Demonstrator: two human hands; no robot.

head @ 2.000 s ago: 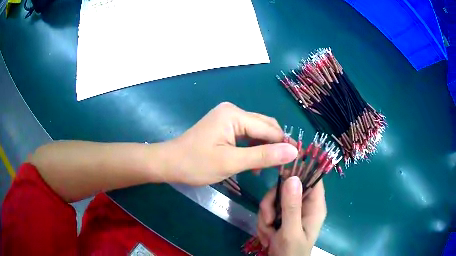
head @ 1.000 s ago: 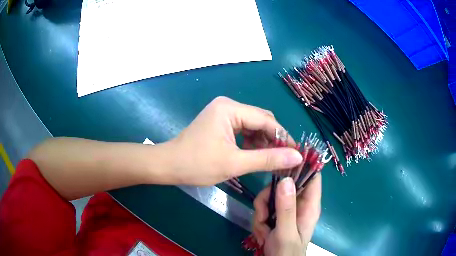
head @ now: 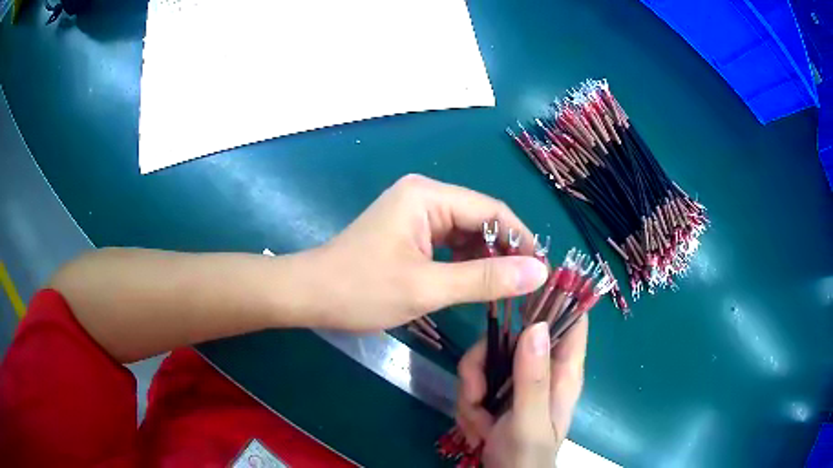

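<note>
My right hand (head: 525, 393) holds a fanned wire bundle (head: 559, 309) of black leads, its silver fork terminals and red sleeves pointing up. The red lower ends stick out below the hand. My left hand (head: 411, 260) reaches across from the left, with thumb and forefinger at the fan's upper ends; the thumb covers some sleeves, so the exact grip is partly hidden. A wire pile (head: 621, 187) lies on the green table to the right, black in the middle with brown, red and silver ends. A few more leads (head: 427, 333) show beneath my left hand.
A large white paper sheet (head: 311, 78) lies at the upper left. A metal ruler-like strip (head: 397, 366) runs along the near table edge, partly behind my hands. Blue bins (head: 740, 55) stand at the upper right. A dark object with a cord (head: 68, 14) is at the upper left corner.
The leads in my right hand are spread further, with single fork terminals now standing apart on the left side of the fan. My left thumb and fingers have shifted slightly over them.
</note>
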